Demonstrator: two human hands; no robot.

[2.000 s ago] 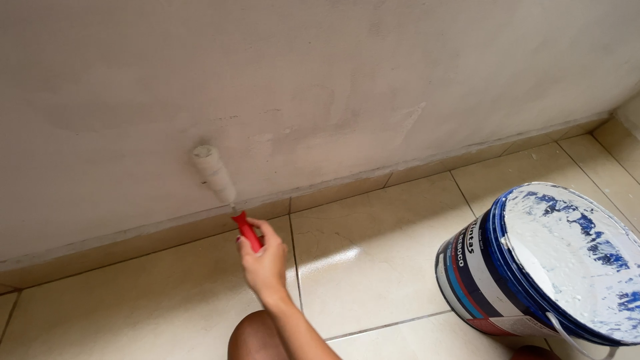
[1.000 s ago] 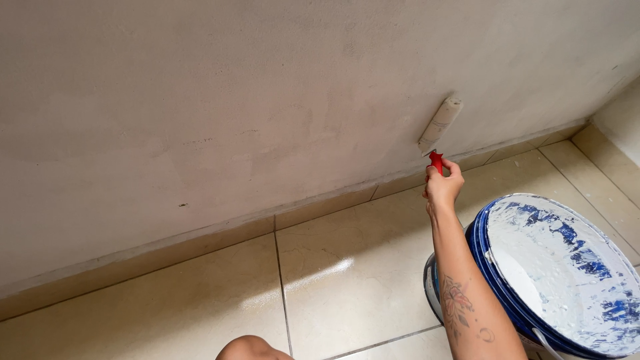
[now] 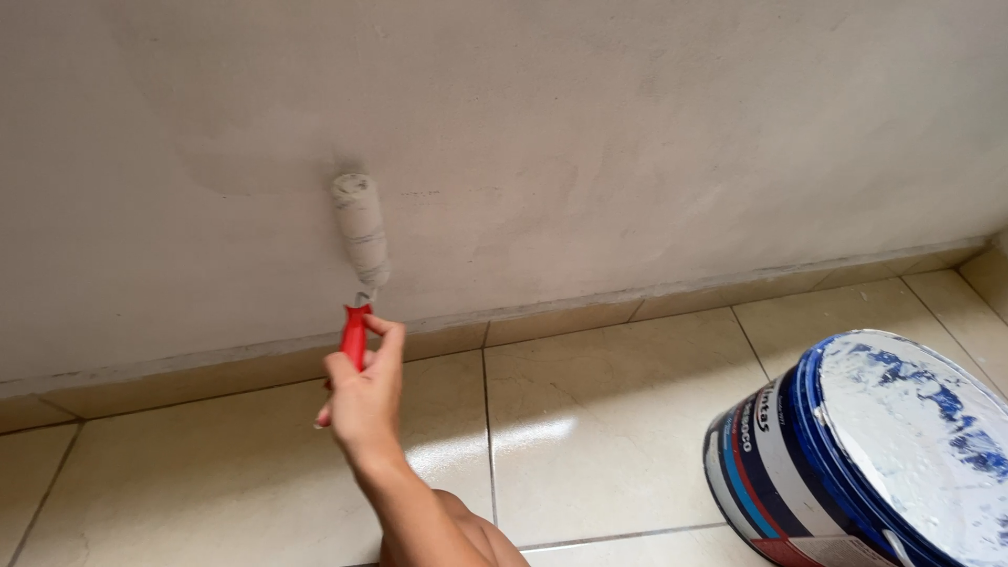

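Note:
My right hand grips the red plastic handle of a small paint roller, low in front of the wall. The roller's off-white sleeve, streaked with grey, points upward against the pale, patchy wall. To the right, on the tiled floor, a blue and white plastic paint bucket bears writing on its side. White paint with blue patches shows around its top. My left hand is out of view.
Beige tile skirting runs along the wall's foot and meets a corner at the far right. Glossy beige floor tiles lie below, with a bright reflection. A bare knee shows at the bottom, beside my forearm.
My right hand has moved left along the wall with the roller, away from its place above the bucket one second ago. The grip on the handle stays.

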